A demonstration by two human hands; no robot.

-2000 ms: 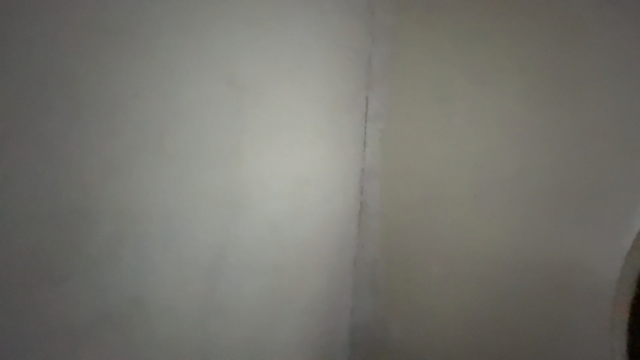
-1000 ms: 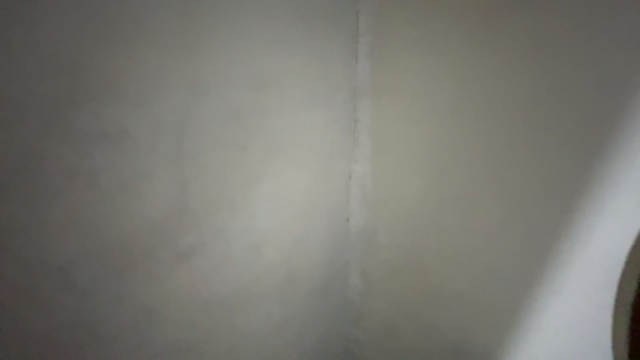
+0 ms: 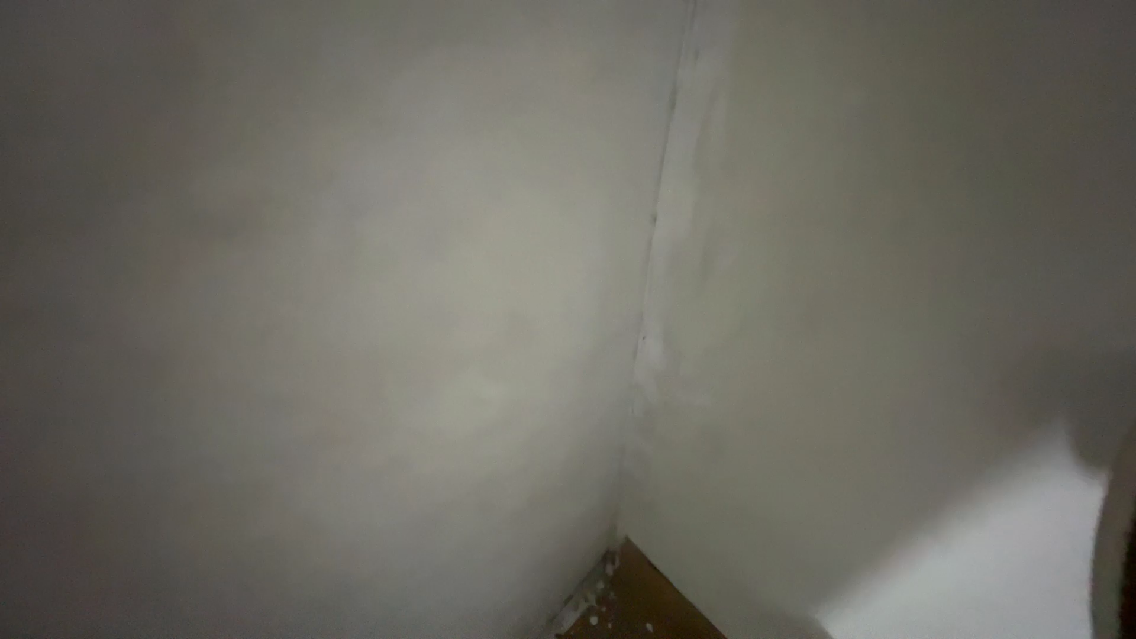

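Observation:
Neither of my hands shows in the head view, so what they hold or touch is hidden. Two pale walls, the left wall (image 3: 355, 311) and the right wall (image 3: 843, 311), meet at a corner seam (image 3: 655, 222). A thin dark crack runs down this seam, with a whiter strip along its right side. Low in the view, a brown surface (image 3: 648, 599) with white specks fills the foot of the corner.
A bright patch (image 3: 994, 550) lies at the lower right, bounded by shadow. At the right edge stands a curved, pale-rimmed object (image 3: 1103, 550) with a dark inner part; I cannot tell what it is.
The view has shifted down the corner, and the brown speckled surface has come in at the bottom. The bright patch at the lower right was absent two seconds ago.

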